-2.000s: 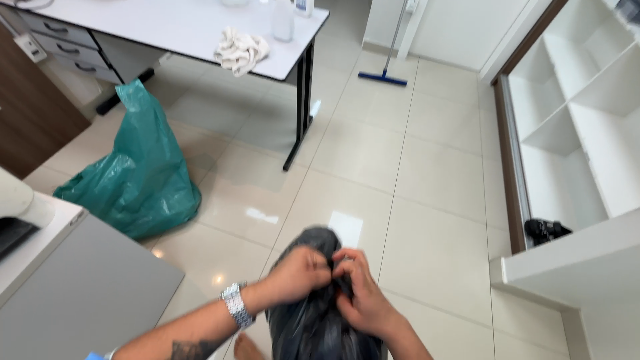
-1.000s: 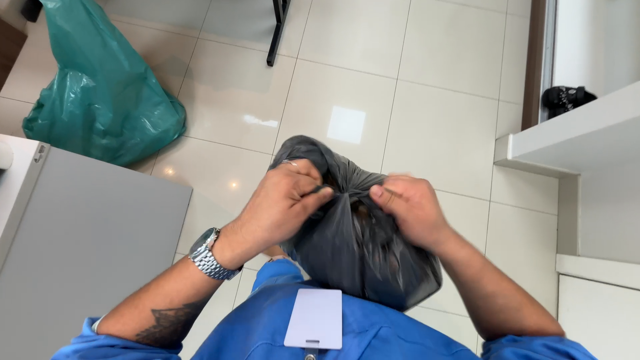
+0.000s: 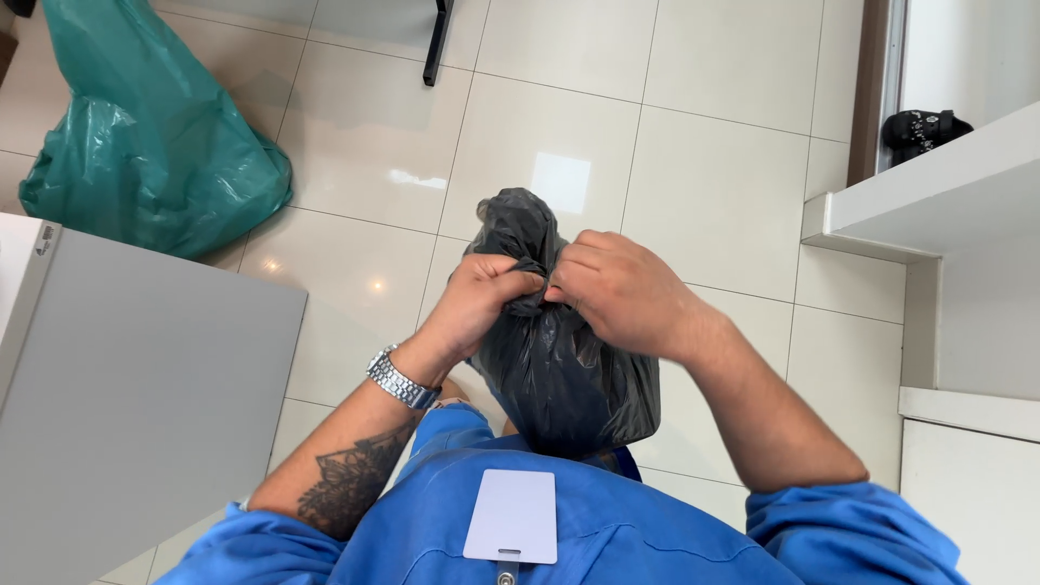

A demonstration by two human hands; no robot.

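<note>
A full black plastic bag hangs in front of my body, its neck gathered and twisted between my hands. My left hand pinches the gathered plastic between thumb and fingers. Close beside it, my right hand grips the neck from the other side, its fingertips nearly touching my left thumb. The loose top of the bag bunches up beyond both hands. What the bag holds cannot be seen through the plastic.
A green plastic bag rests on the tiled floor at the upper left, behind a grey panel. A black table foot stands at the top. On the right are white shelving and a black clog-like shoe.
The view has tilted down since two seconds ago. My hands, spread apart along the bag's neck one second ago, are now close together, and the bag's top stands bunched beyond them.
</note>
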